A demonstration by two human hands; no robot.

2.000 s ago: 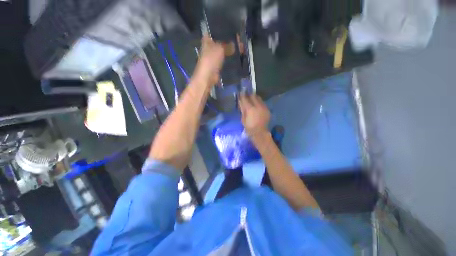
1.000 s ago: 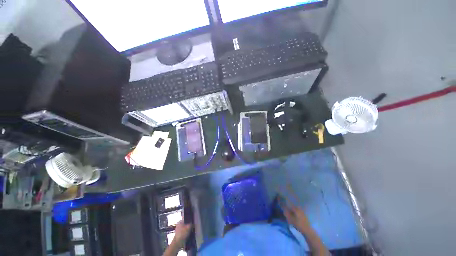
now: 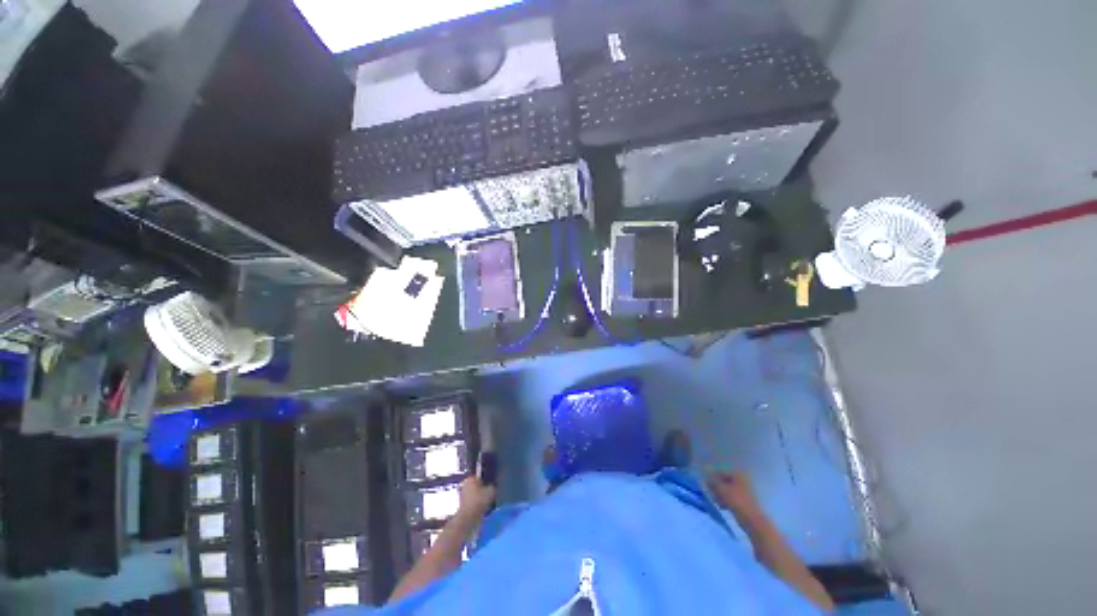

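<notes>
My left hand (image 3: 476,496) is beside the right edge of a black phone tray (image 3: 389,481), holding a small dark slab that looks like a smartphone (image 3: 487,467). The tray has several whitish rectangles in its slots. My right hand (image 3: 731,491) is low over the blue floor, right of the stool; it is small and its finger pose is unclear. A purplish smartphone (image 3: 497,276) lies on the left test plate (image 3: 469,307). A dark smartphone (image 3: 653,264) lies on the right plate (image 3: 620,283).
The blue stool (image 3: 599,431) is in front of me. Blue cables (image 3: 581,283) run between the plates. A tester (image 3: 481,207), keyboards (image 3: 463,144) and a monitor (image 3: 397,15) stand behind. White fans (image 3: 888,243) are at both sides. Paper sheets (image 3: 397,303) lie left. More trays (image 3: 327,481) stand lower left.
Both hands have left the right plate, where they were two seconds ago. My left hand went to the tray and now shows a dark slab. The view has shifted, showing more trays.
</notes>
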